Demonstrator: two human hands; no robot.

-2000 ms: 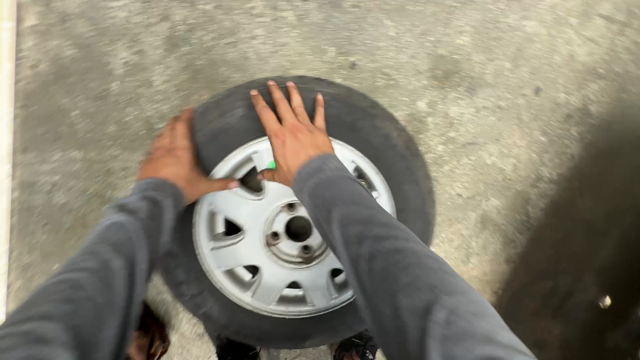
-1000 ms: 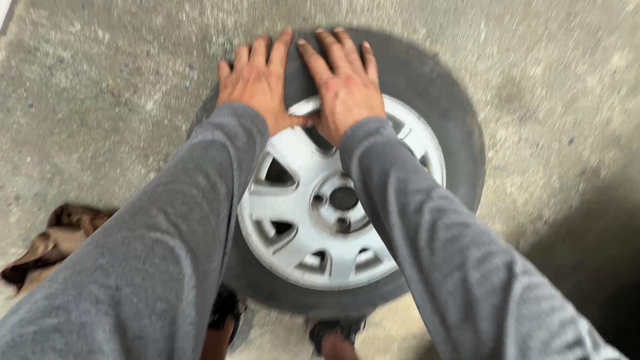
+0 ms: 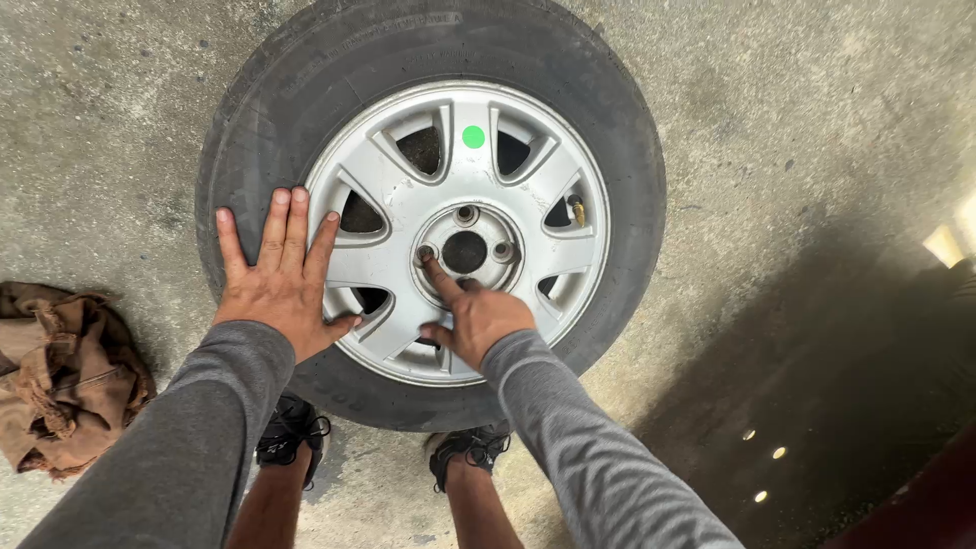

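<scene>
A silver alloy wheel rim [image 3: 549, 183] with a black rubber tire [image 3: 610, 305] around it lies flat on the floor, face up. My left hand [image 3: 278, 286] rests with spread fingers across the left sidewall and the rim's edge, holding nothing. My right hand [image 3: 484, 313] points its index finger at the left lug hole [image 3: 425, 252], beside the round center bore [image 3: 464, 252]; its other fingers are partly curled and hold nothing. A round green sticker [image 3: 473, 137] is on the top spoke. The valve stem [image 3: 579, 210] shows in an opening at the right.
A crumpled brown cloth [image 3: 69, 374] lies on the concrete floor [image 3: 762, 114] at the left. My feet in black shoes [image 3: 290, 431] stand close to the tire's near edge. A dark shadow covers the floor at lower right, with a dark red surface in the corner.
Both hands have left the tire's far part: the left is now on its left side, the right at the hub with its index finger out. The green sticker, hidden a second ago, is in full view.
</scene>
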